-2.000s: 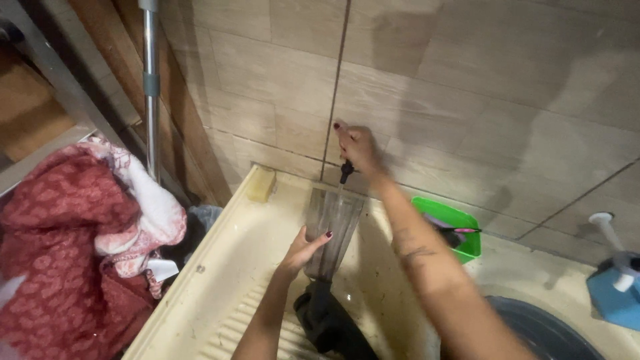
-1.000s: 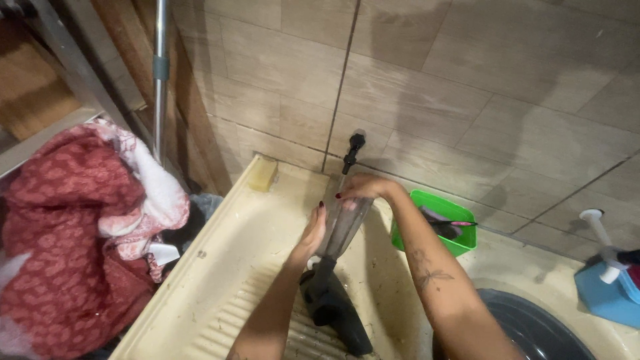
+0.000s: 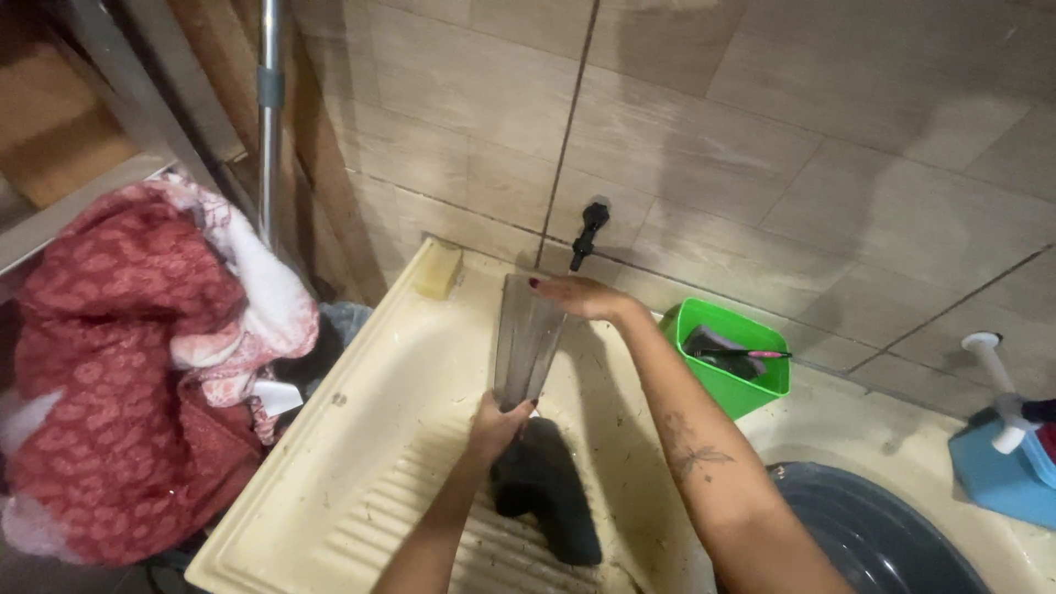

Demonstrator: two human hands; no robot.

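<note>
My left hand (image 3: 497, 425) grips the lower end of a clear greyish plastic container (image 3: 524, 338), which is long and tapered. My right hand (image 3: 577, 297) lies over the container's upper end, fingers stretched out; its palm side is hidden. Just above that hand a black tap (image 3: 588, 235) juts from the tiled wall. Below my left hand a black plastic part (image 3: 553, 491) rests on the ribbed slope of the cream laundry sink (image 3: 313, 445). Small dark bits of debris dot the basin.
A yellow soap bar (image 3: 438, 272) sits on the sink's back left corner. Red patterned fabric (image 3: 124, 371) is heaped at left, near a metal pole (image 3: 270, 124). At right are a green container (image 3: 734, 388) holding a brush, a dark round tub (image 3: 858, 528) and a blue container (image 3: 998, 478).
My right hand has left the tap and come down to the clear container. My left hand has shifted to the container's lower end during the last second.
</note>
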